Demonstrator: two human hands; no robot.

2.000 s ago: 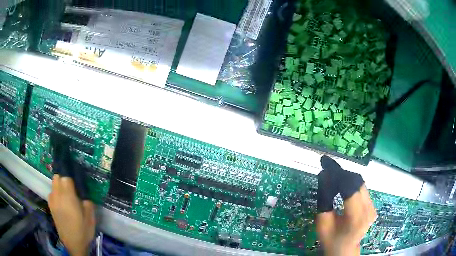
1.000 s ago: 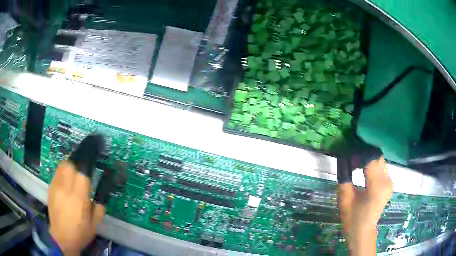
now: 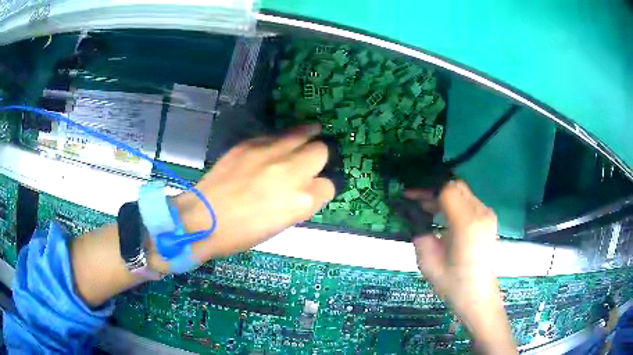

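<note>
The black parts bin (image 3: 444, 132) is heaped with small green terminal connectors (image 3: 368, 104). My left hand (image 3: 271, 180), with black finger cots, reaches over the bin's left part, its fingertips down at the connectors. My right hand (image 3: 451, 229), also with black finger cots, is at the bin's lower right, blurred, its fingertips over the connectors. Whether either hand grips a connector cannot be seen. A dark band and a light-blue wrist strap (image 3: 166, 225) are on my left wrist. Long green circuit boards (image 3: 277, 298) lie below the bin.
A pale conveyor rail (image 3: 347, 249) runs between the bin and the boards. The printed instruction sheet (image 3: 111, 128) and a blank card (image 3: 187, 121) lie left of the bin. The strap's blue cord (image 3: 104, 135) crosses the left side. A green shelf (image 3: 486, 41) overhangs at the top right.
My left hand has moved from above the boards up and right to the bin. My right hand has moved onto the bin's lower right. The view has shifted, showing more of the upper shelf.
</note>
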